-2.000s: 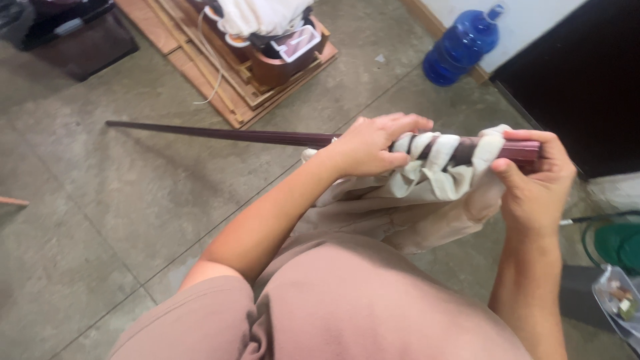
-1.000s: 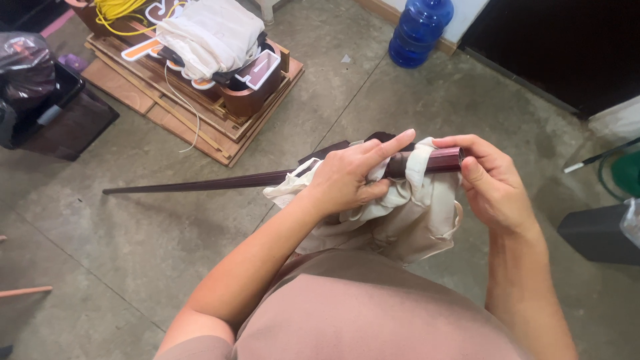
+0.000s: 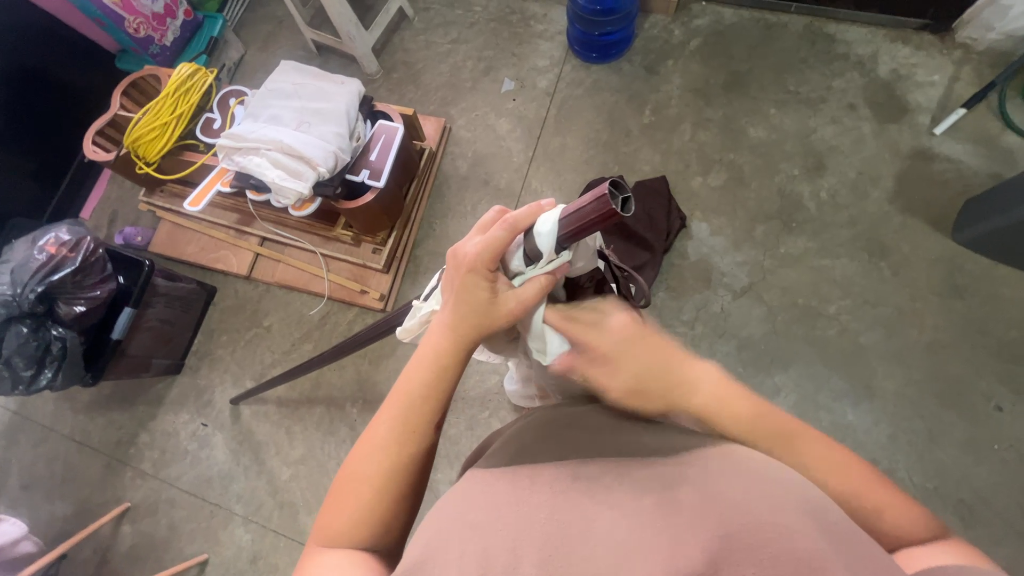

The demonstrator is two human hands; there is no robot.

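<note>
A long dark red tube [image 3: 588,216], its hollow end facing up, slants from the middle of the view down to the floor at the left. White cloth [image 3: 548,340] is wound around its upper part and hangs below. My left hand [image 3: 492,276] grips the cloth-wrapped tube just below the hollow end. My right hand [image 3: 632,348], blurred, is at the hanging cloth to the right, its fingertips against a fold; part of its grip is hidden. Behind the tube is a dark maroon cloth [image 3: 656,232] with a strap or loop.
Wooden boards [image 3: 208,248] at the upper left bear a coiled yellow cable [image 3: 172,120], folded white cloth [image 3: 296,120] and sign letters [image 3: 380,156]. Black bins with plastic bags [image 3: 56,280] stand at the left. A blue water jug [image 3: 602,28] is at the top, a grey bin [image 3: 992,220] at the right.
My right hand has left the tube's hollow end and moved down to the cloth. The tube's upper end now points more upward in the view. The view has shifted right-to-left across the room.
</note>
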